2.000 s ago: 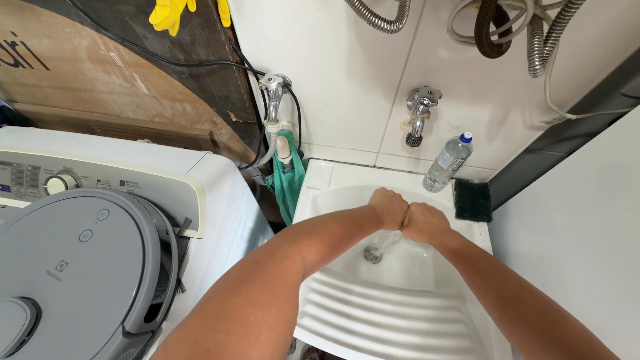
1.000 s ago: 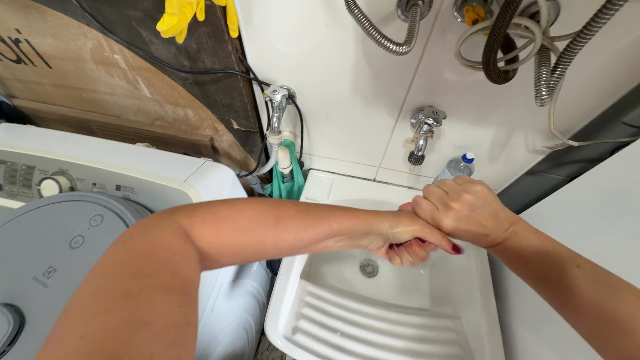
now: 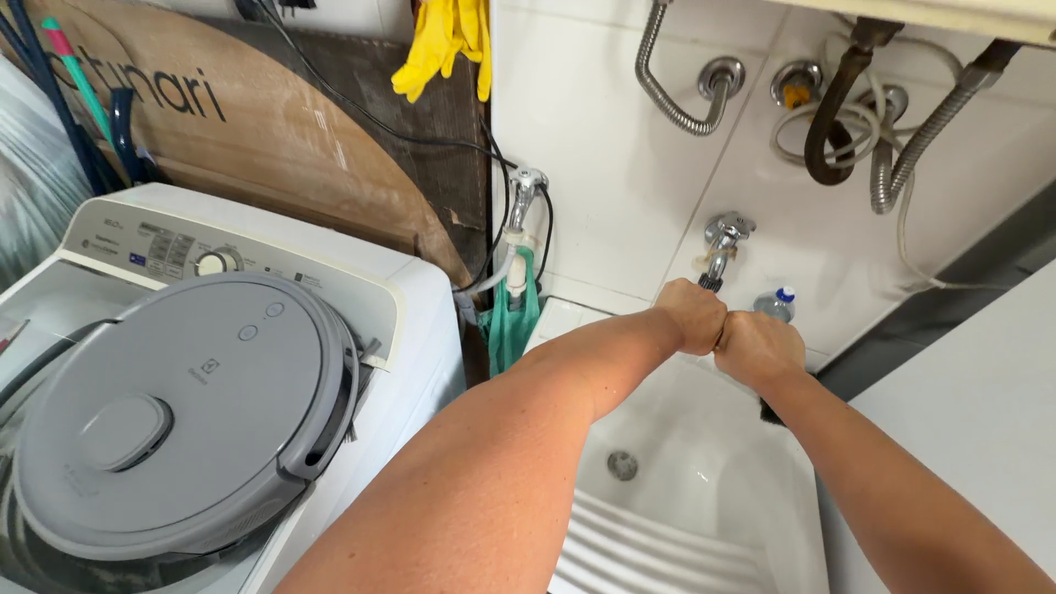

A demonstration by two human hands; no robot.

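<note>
My left hand and my right hand are curled and pressed together, knuckles touching, above the back rim of a white laundry sink. No object shows in either hand; the insides of the fingers are hidden. Just above my left hand is the nozzle of a chrome wall tap. Behind my right hand stands a clear plastic bottle with a blue cap, its lower part covered. A dark sponge lies partly hidden beneath my right wrist. The sink has a round drain and a ribbed washboard front.
At the left, a grey robot vacuum rests on a washing machine. A second tap has a green plastic bag hanging below it. Yellow rubber gloves hang above. Metal flexible hoses hang at the upper right.
A second ago my right hand was over the fingers of my left hand, above the basin's right side. Now both are curled side by side, closer to the wall tap.
</note>
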